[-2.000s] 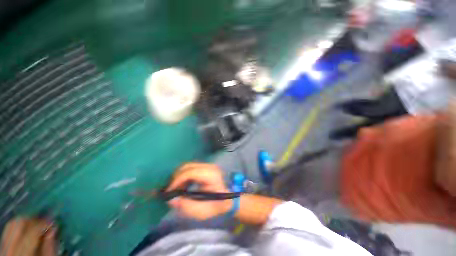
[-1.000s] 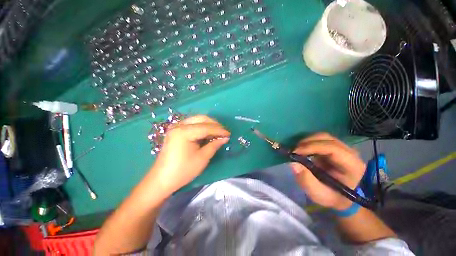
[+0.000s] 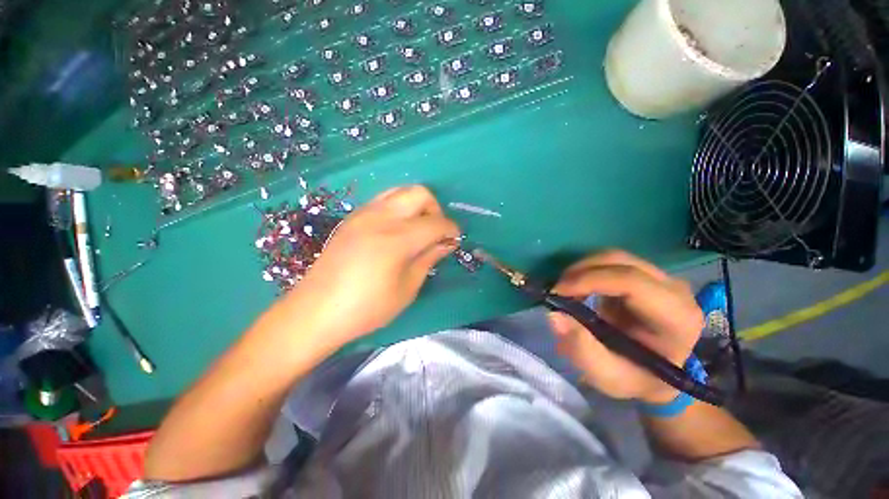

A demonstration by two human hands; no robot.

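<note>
My right hand (image 3: 634, 322) holds the black soldering iron (image 3: 614, 336) like a pen, its tip pointing left at a small circuit board (image 3: 468, 258) on the green mat. My left hand (image 3: 390, 249) is just left of the board, thumb and fingertips pinched at its edge; what they pinch is too small to tell, perhaps a fine wire. A heap of tiny wired components (image 3: 290, 237) with red and dark leads lies left of my left hand, partly behind it. A short pale strip (image 3: 475, 210) lies flat above the board.
A clear blister tray (image 3: 390, 88) of modules lies at the back. An off-white pot (image 3: 687, 58) and a black fume fan (image 3: 780, 175) stand at right. A white nozzle bottle (image 3: 58, 176), white pens (image 3: 82, 253) and a dark stick (image 3: 132, 341) lie left. A red crate (image 3: 107, 463) is below left.
Since a second ago, the iron's tip has moved left to the board, and my left fingertips have come close to it. The view has shifted slightly. The earliest frame is blurred and turned.
</note>
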